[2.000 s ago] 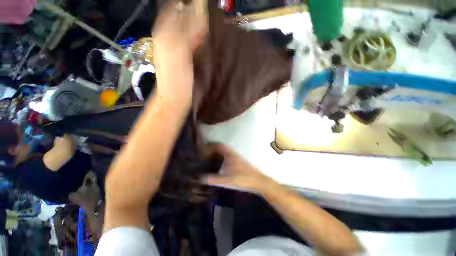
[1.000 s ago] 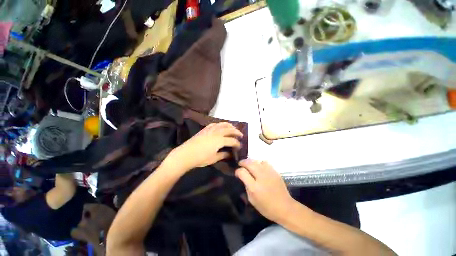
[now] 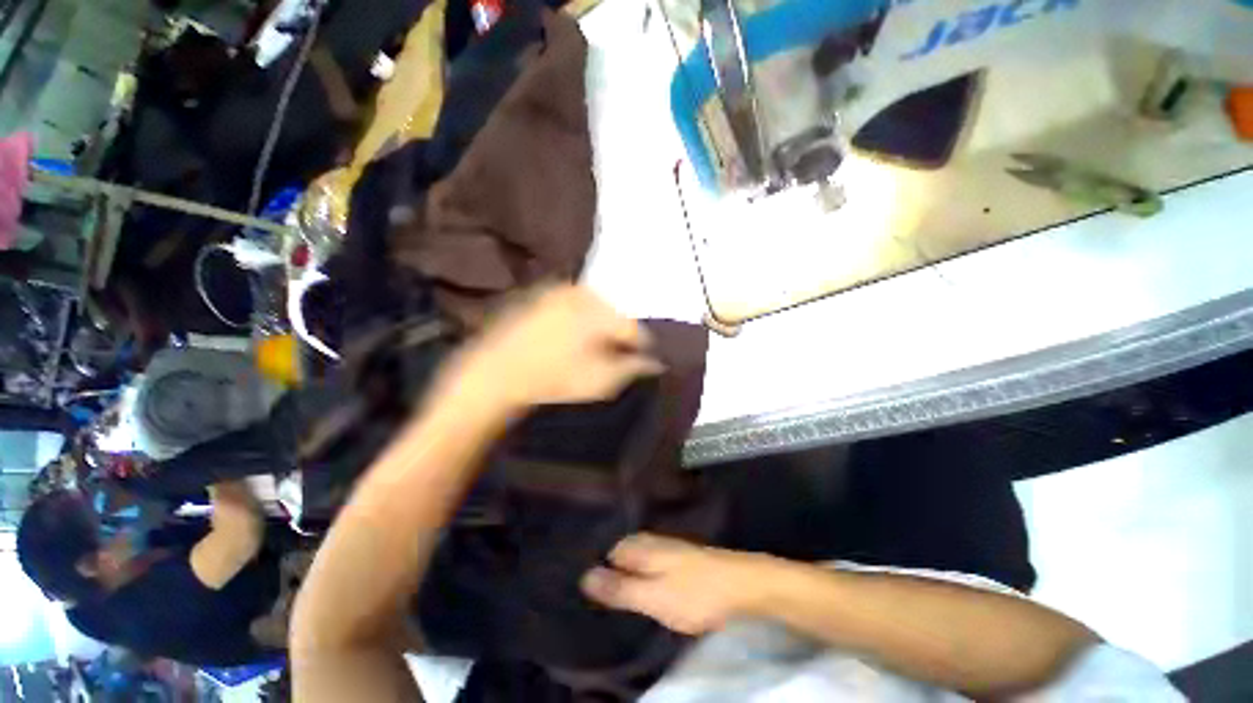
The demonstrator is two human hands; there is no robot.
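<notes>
A soft black garment with brown stripes (image 3: 563, 474) lies bunched at the left end of the white table and hangs over its front edge. A plain brown panel (image 3: 529, 165) of cloth lies behind my hands. My left hand (image 3: 577, 350) is blurred and pinches the garment near a brown edge left of the machine bed. My right hand (image 3: 667, 584) pinches the black cloth lower down, nearer my body. The hands are apart, with cloth spread between them.
The sewing machine (image 3: 1017, 69) stands at the right with its lit needle area. Pale green snips (image 3: 1086, 183) and an orange object (image 3: 1241, 110) lie on its bed. A measuring strip (image 3: 962, 385) runs along the table's front edge. Another person (image 3: 151, 577) sits at the left.
My right hand has moved down and left, away from my left hand, and the cloth between them has opened out. The view has shifted, so the machine sits higher in the picture.
</notes>
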